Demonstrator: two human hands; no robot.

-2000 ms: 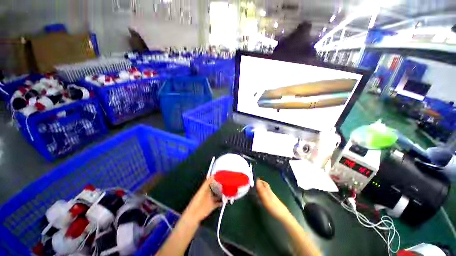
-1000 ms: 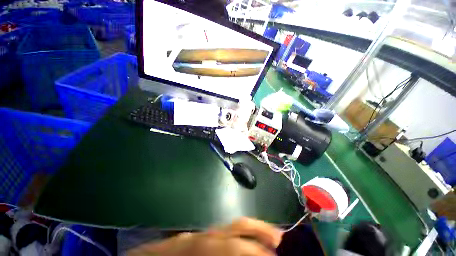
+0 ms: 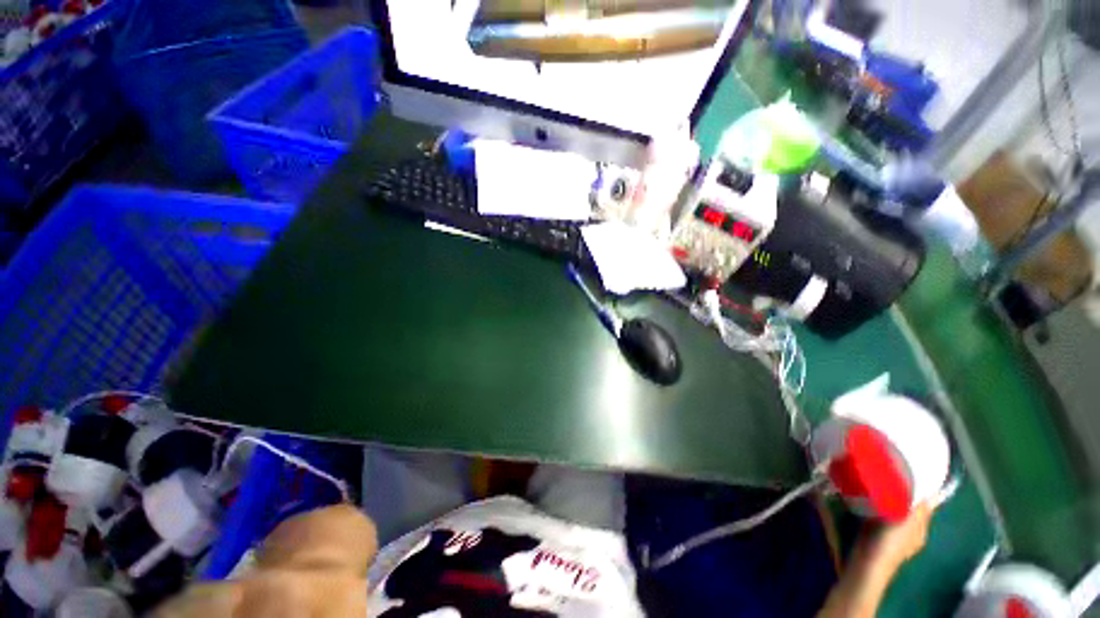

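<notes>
A white security camera [image 3: 926, 447] with a bright red oval end [image 3: 871, 472] is at the right side of the desk. My right hand [image 3: 890, 549] grips its lower edge, fingers partly hidden behind it. A white cord [image 3: 742, 524] runs from the red end down to the left below the desk edge. My left hand [image 3: 308, 561] is at the lower left, blurred and cut off by the frame's bottom, beside the crate. Another white cord [image 3: 290, 455] reaches the top of this hand; whether the fingers hold it cannot be told.
A blue crate [image 3: 133, 260] at the left holds several cameras. The dark green desk [image 3: 398, 350] bears a keyboard [image 3: 416, 187], papers [image 3: 633, 257], a pen [image 3: 591, 290], a mouse [image 3: 651, 350], a monitor [image 3: 543, 121], a power supply [image 3: 724, 227] and a black cylinder [image 3: 856, 260]. Another camera [image 3: 1019, 598] is at the lower right.
Two seconds ago a camera was between my hands over the desk's middle. Now my right hand is on the camera at the right, and my left hand is at the lower left. The view has shifted.
</notes>
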